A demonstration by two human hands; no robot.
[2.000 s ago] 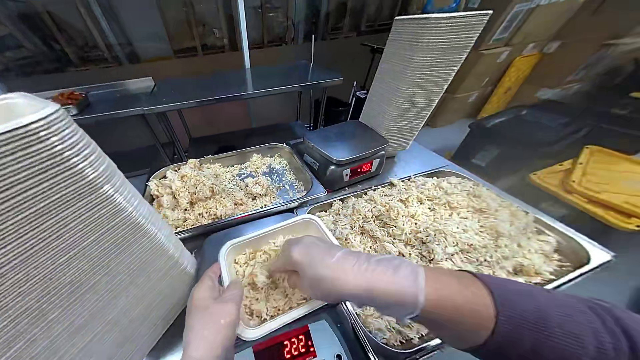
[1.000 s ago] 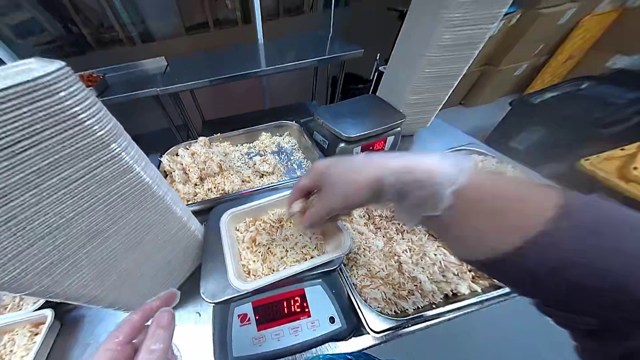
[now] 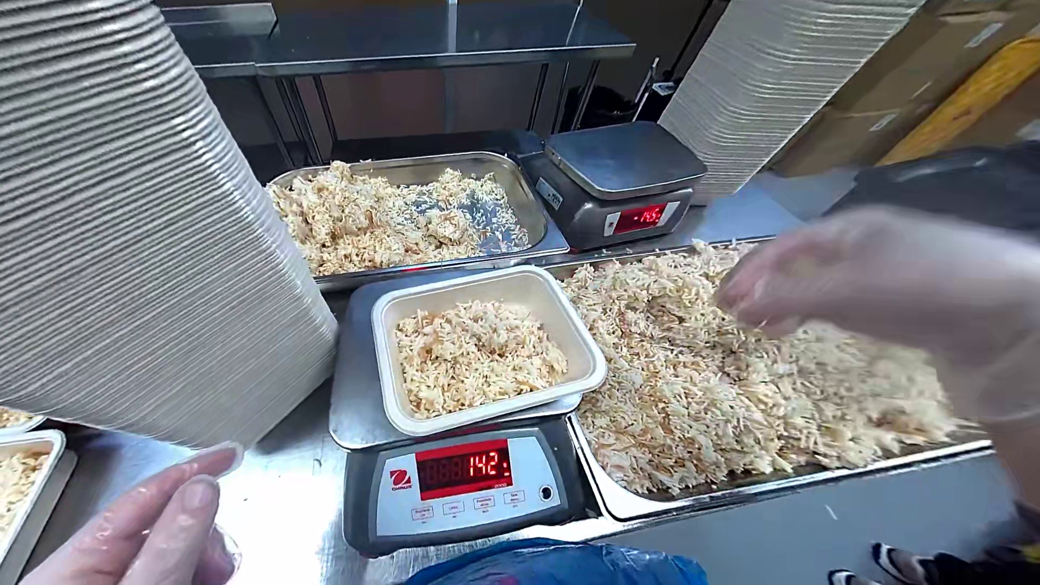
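Observation:
A white rectangular tray holding cooked rice rests on the steel platform of an Ohaus digital scale, whose red display reads 142. My right hand, in a clear glove and blurred, is over the large steel pan of rice right of the scale; whether rice is between its fingers does not show. My left hand, also gloved, is at the lower left beside the scale, its fingers apart and touching nothing.
Tall stacks of white trays stand at left and back right. Behind the scale are another steel pan of rice and a second scale. Filled trays sit at lower left. A blue plastic bag lies at the front edge.
My right hand has moved from the tray on the scale to the large pan at right. My left hand let go of the tray between the two earlier frames. The display has risen from 112 to 142.

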